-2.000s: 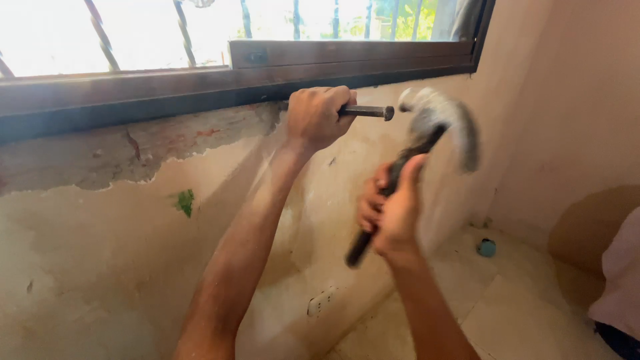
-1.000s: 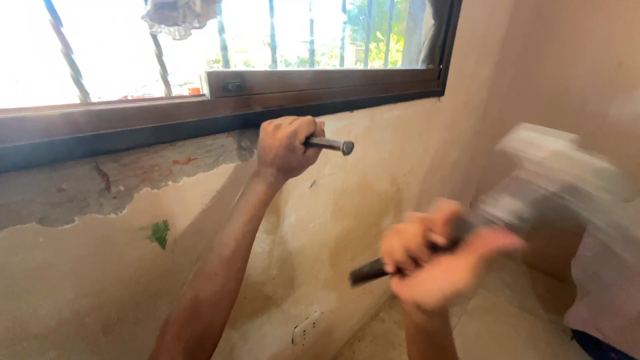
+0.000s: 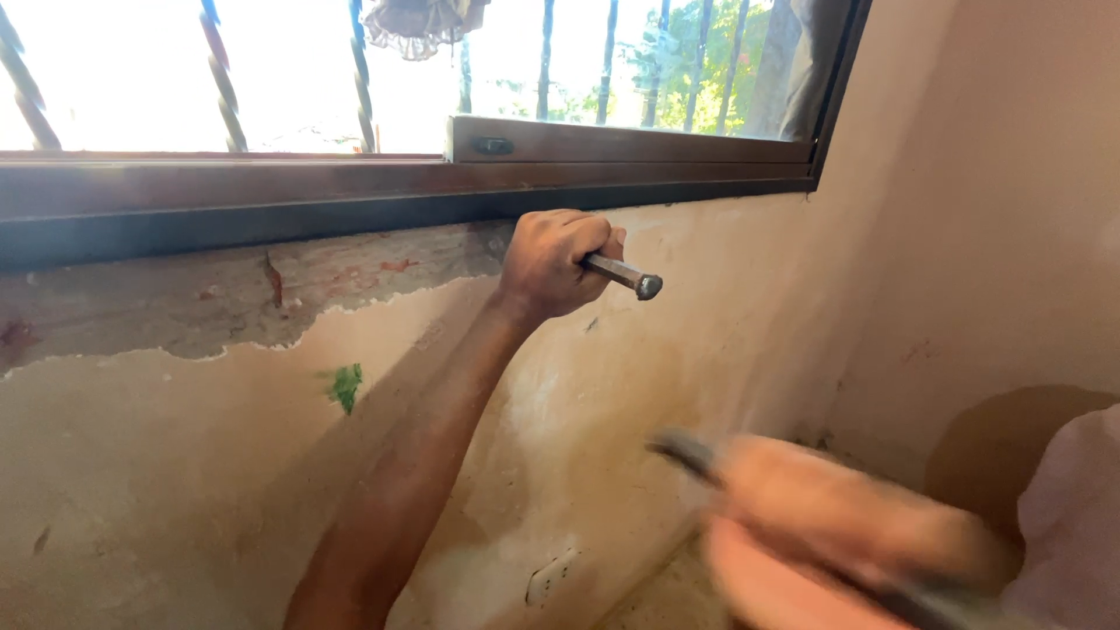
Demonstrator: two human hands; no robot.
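Observation:
My left hand is closed around a steel chisel, held just below the dark window frame. The chisel's struck end points out to the right, and its other end is hidden behind my fist. Beside my left hand the plaster wall is broken away in a strip that shows rough grey and reddish material. At the lower right, my right hand is blurred and grips a hammer by its dark handle. The hammer's head cannot be made out in this view.
Above the broken strip runs a window frame with a sliding sash and twisted metal bars behind. A wall outlet sits low on the wall. Pale pink cloth shows at the right edge.
My right hand has moved away from the chisel with the hammer, from near its struck end to the lower right. My left hand keeps hold of the chisel under the frame.

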